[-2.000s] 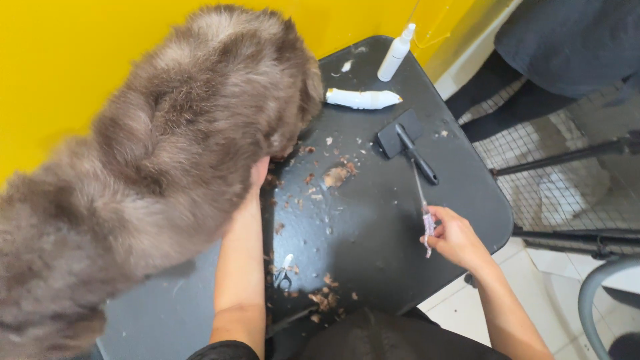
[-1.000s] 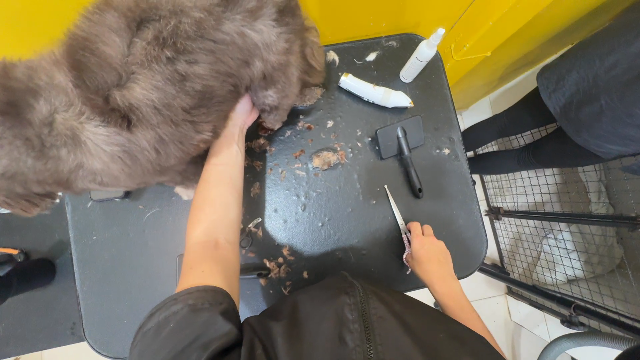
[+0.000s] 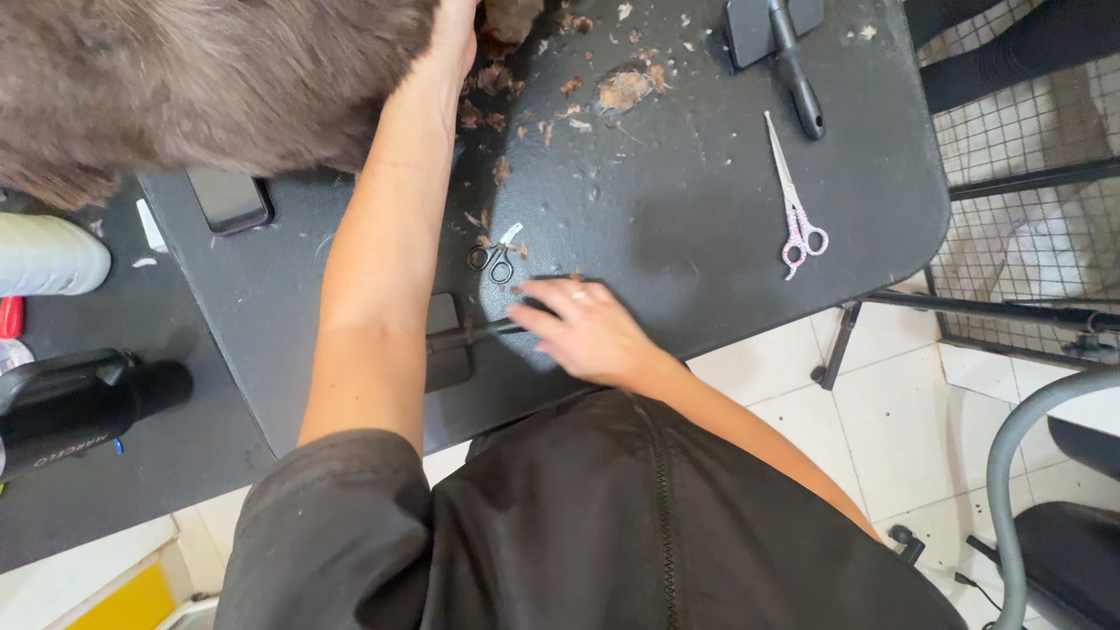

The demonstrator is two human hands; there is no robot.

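My left hand [image 3: 457, 39] is at the top of the view against the brown furry animal [image 3: 219, 79]; its fingers are mostly hidden by the fur and the frame edge. My right hand [image 3: 591, 332], slightly blurred, is over the handle end of a slicker brush [image 3: 451, 350] near the table's front edge; whether its fingers close on the handle is unclear. Just beyond it lie small black-handled scissors [image 3: 496, 255]. Long grooming scissors with patterned pink handles [image 3: 794, 206] lie on the black grooming table [image 3: 700, 227], below a second slicker brush [image 3: 798, 79].
Fur clippings [image 3: 626, 89] are scattered over the table. A phone [image 3: 229, 199] lies beneath the animal's side. At the left are a white bottle [image 3: 48, 254] and a black tumbler [image 3: 70, 402]. Another person's dark-clothed legs [image 3: 1024, 52] stand at the upper right, by a wire mesh panel [image 3: 1006, 210].
My right hand has let go of the long scissors, which now lie on the table, and has moved left to the brush near the front edge. The view has shifted down and closer.
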